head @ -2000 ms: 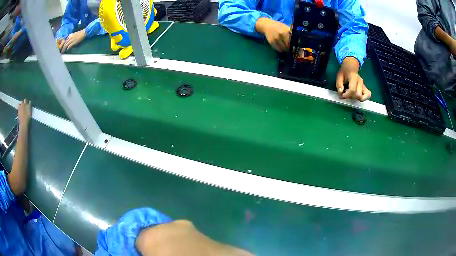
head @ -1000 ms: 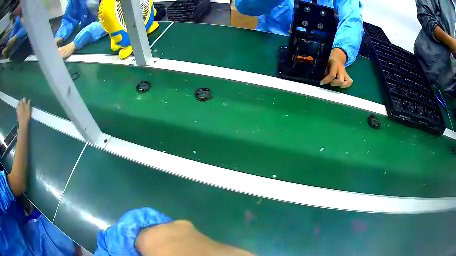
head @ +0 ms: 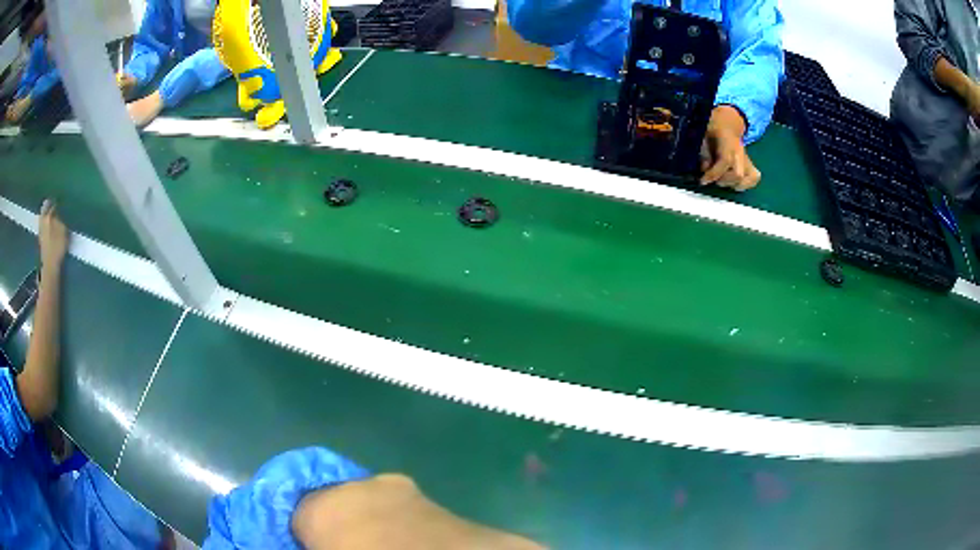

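Note:
Several small round black parts lie apart on the green conveyor belt (head: pixel 602 290). One ring-shaped part (head: pixel 478 213) is near the middle, another (head: pixel 341 192) is left of it, and one (head: pixel 832 272) is at the right near the tray. A smaller-looking one (head: pixel 177 167) is farther left. My left hand (head: pixel 430 518) shows only as bare skin beyond a bright blue sleeve at the bottom edge. Its fingers are cut off, so its grip is hidden. My right hand is out of the picture.
A person opposite has a hand beside a black fixture (head: pixel 675 64). A black pocketed tray (head: pixel 881 183) stands at right. Grey-white uprights (head: pixel 145 204) rise beside the belt, near a yellow-and-blue fan (head: pixel 239 38). A neighbour's arm (head: pixel 41 344) rests at left.
The round parts have moved rightwards along the belt, and another has appeared at left. The opposite person's hand went from the belt edge to the fixture; their other hand left it. My arm stays still.

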